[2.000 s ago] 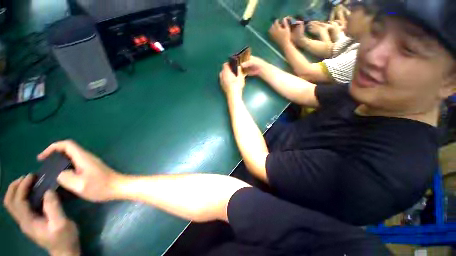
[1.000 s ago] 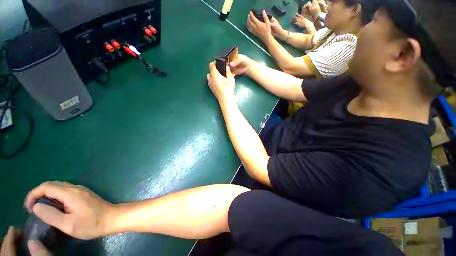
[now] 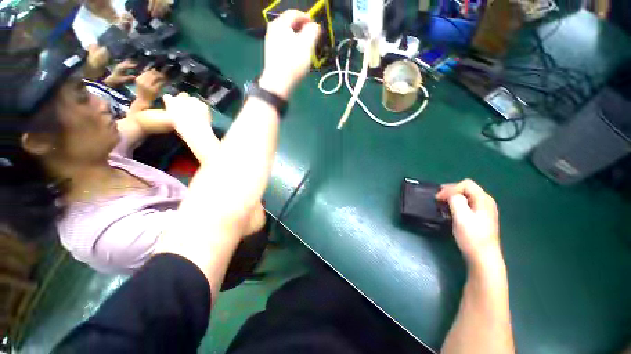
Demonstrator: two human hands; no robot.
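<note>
A black box [image 3: 423, 202] with small pale print at its upper edge is at the middle right, over the green bench mat. My right hand [image 3: 474, 211] comes from the lower right, with thumb and fingertips on the right side of the box. My left hand [image 3: 292, 50], with a black band at the wrist, is stretched far out at the top centre, beside a yellow frame [image 3: 324, 41]. Its fingers are curled; whether they hold anything cannot be told.
A brown can [image 3: 401, 88] with pale contents and a looped white cable [image 3: 354, 93] are beyond the box. A grey speaker [image 3: 581, 142] and tangled black cables [image 3: 536, 83] are at the right. A person in a pink top [image 3: 114, 214] sits at the left, near dark items on the bench.
The view has swung left. Both hands were on a black item before; now my left hand is off it and stretched far forward, while my right hand stays on the box.
</note>
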